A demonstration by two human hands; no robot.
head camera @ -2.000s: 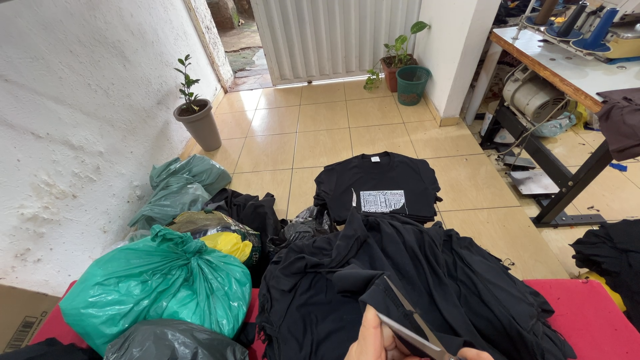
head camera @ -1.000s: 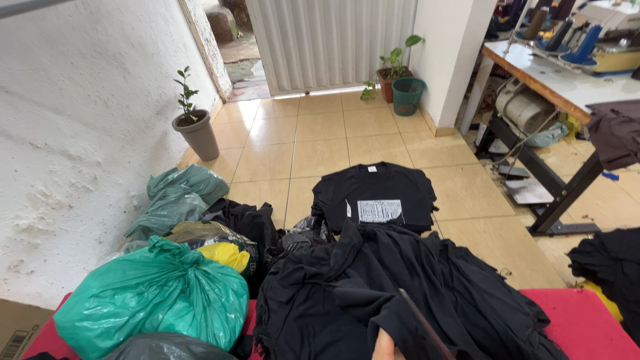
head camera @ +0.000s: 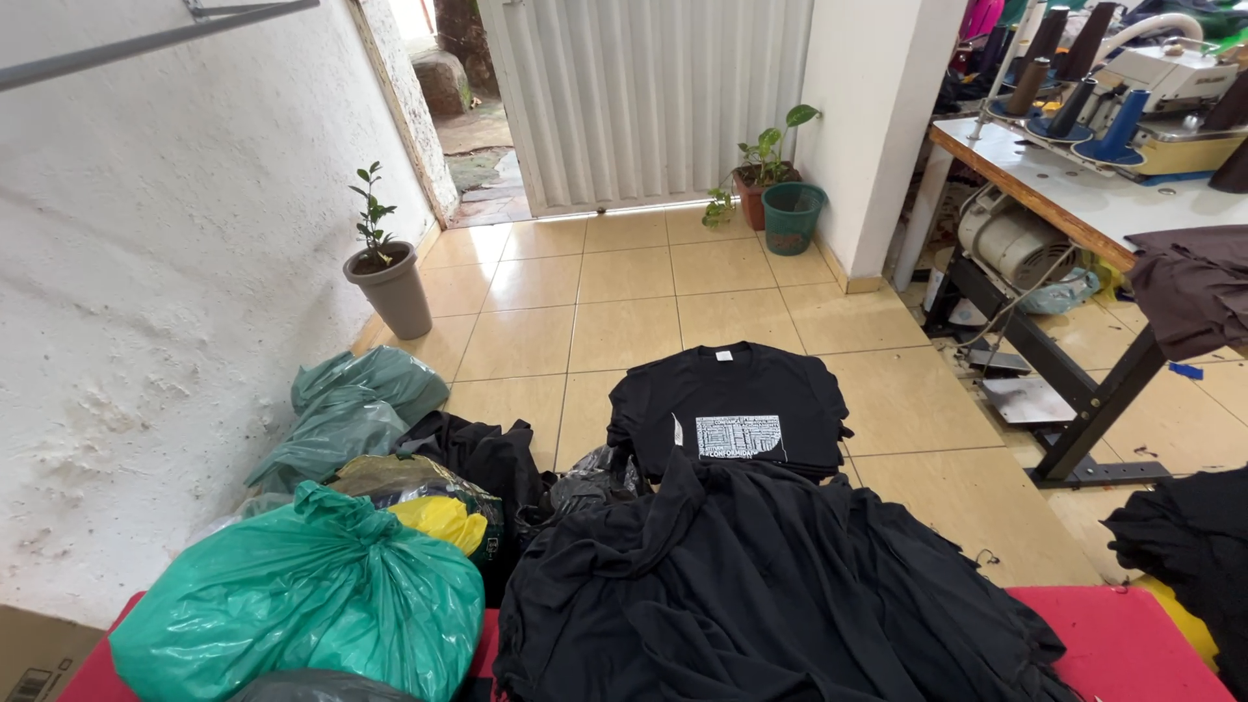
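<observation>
Neither of my hands shows in the head view at this moment. A large heap of black fabric lies across the red padded surface at the bottom middle. Just beyond it, a stack of folded black T-shirts with a white printed panel on the top one is partly covered by the heap's edge. Left of the heap sits a knotted green plastic bag. No scissors are visible.
Grey-green plastic bags and a yellow bag lie at the left. Potted plants stand by the wall and near the metal gate. At right is a sewing machine table; more black fabric lies below it.
Two seconds ago, both hands were at the bottom edge with scissors at the black fabric; one second ago only some fingers showed there. Hands and scissors are now out of sight.
</observation>
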